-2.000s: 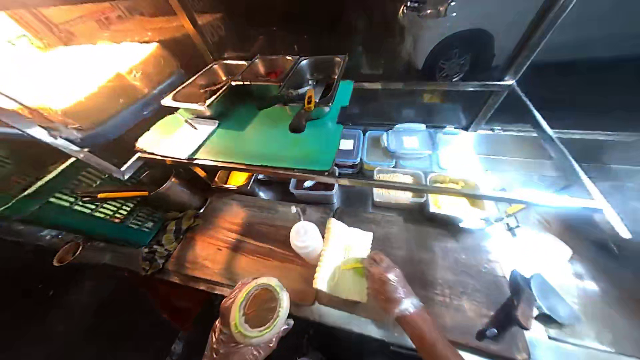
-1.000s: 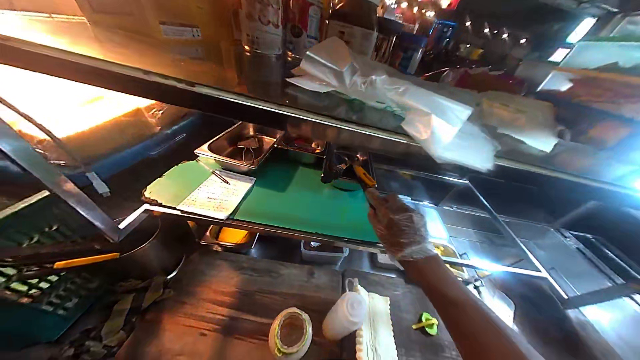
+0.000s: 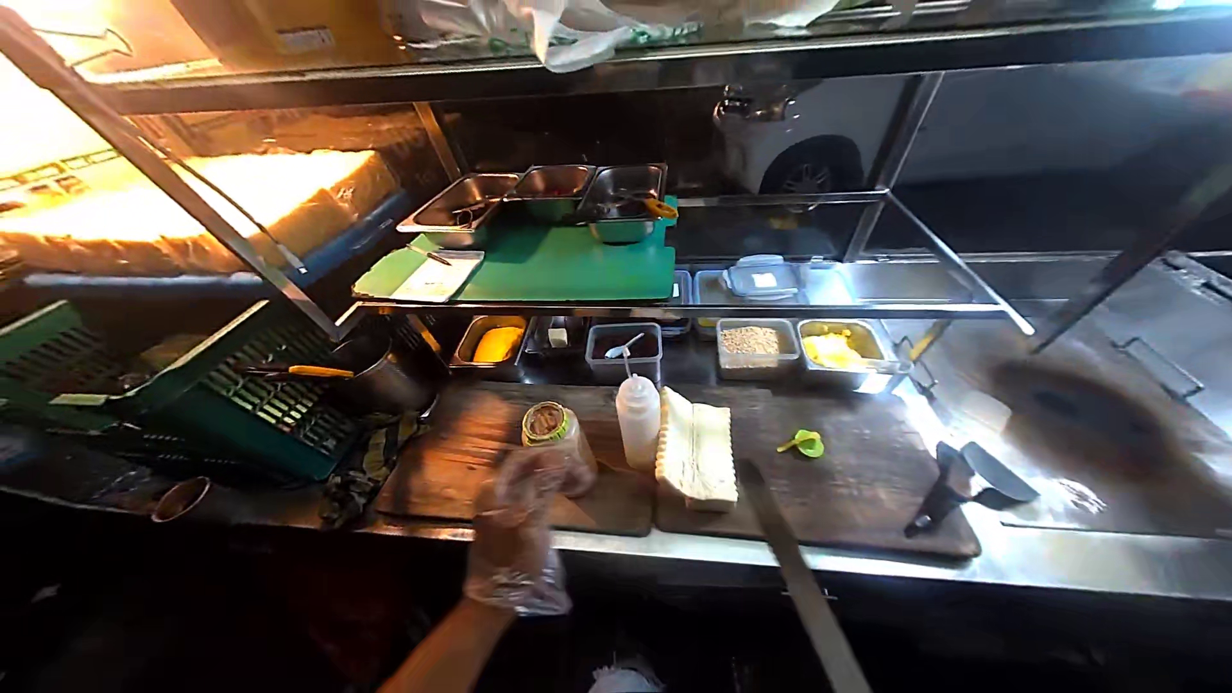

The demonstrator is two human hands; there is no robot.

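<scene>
My left hand (image 3: 520, 525), in a clear plastic glove and blurred, has its fingers around the lower side of an open jar (image 3: 549, 425) on the wooden boards. My right hand is out of view. A long metal blade (image 3: 799, 577) rises from the bottom edge, its far end beside a stack of white bread slices (image 3: 697, 450); its handle is not visible. Between jar and bread stands a white squeeze bottle (image 3: 638, 423). Right of the bread lies a small green plastic spoon or scoop (image 3: 807, 443).
Behind the boards sit a tub of chopped nuts (image 3: 757, 345), a pan of yellow food (image 3: 835, 348) and other containers. A metal shelf rail (image 3: 674, 310) crosses above them. At right lie black-handled scrapers (image 3: 948, 491) near a griddle (image 3: 1088, 414); a green crate (image 3: 260, 385) stands left.
The view has tilted and shifted. My right hand, at the pans on the green board one second ago, has left the view. My left hand has come in at the jar, and a long blade now shows.
</scene>
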